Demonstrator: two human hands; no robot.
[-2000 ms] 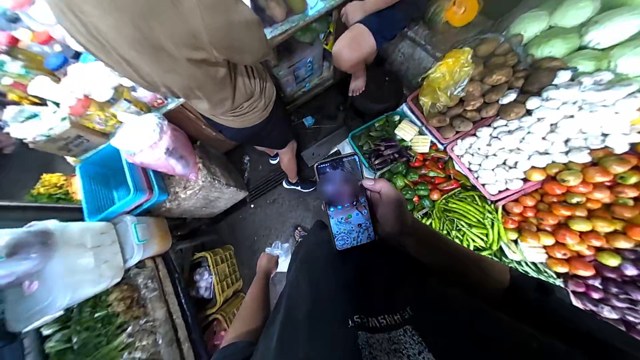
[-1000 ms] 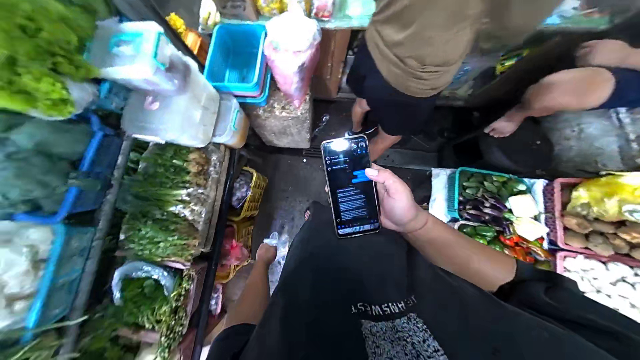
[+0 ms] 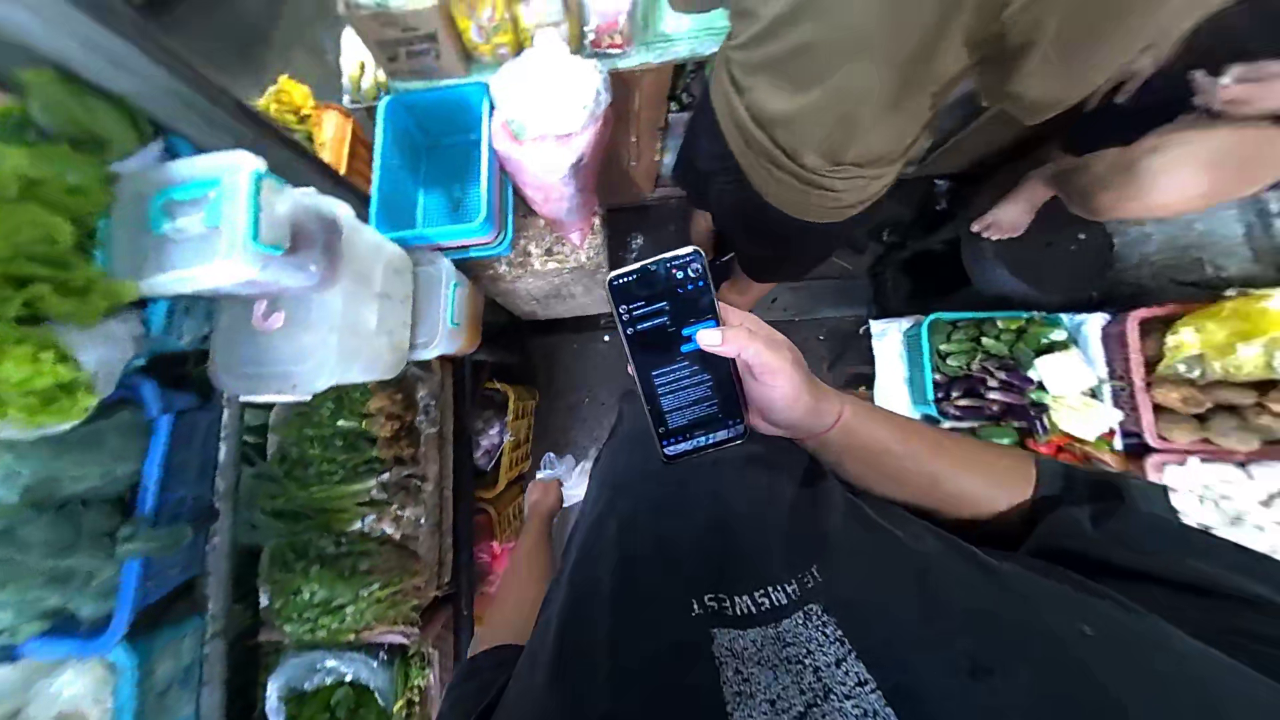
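Note:
My right hand [image 3: 780, 375] holds a smartphone [image 3: 682, 385] upright in front of my black shirt, the thumb resting on the lit screen, which shows a dark page with blocks of text. Low at my left side, my left hand [image 3: 543, 497] is closed on a clear plastic bag [image 3: 570, 478]; what the bag contains cannot be made out. Beside that hand stands a yellow plastic crate [image 3: 517, 437].
Leafy greens [image 3: 335, 500] and clear lidded tubs [image 3: 320, 310] line the left. Blue baskets [image 3: 382, 170] stand ahead, near a person in a brown shirt [image 3: 830, 100]. A seated person's bare foot [image 3: 1015, 208] and a teal vegetable basket [image 3: 915, 370] are at right.
The phone's screen has gone from a page of icons to dark pages with text, and my right thumb now rests on it. The view has swung left across the stalls.

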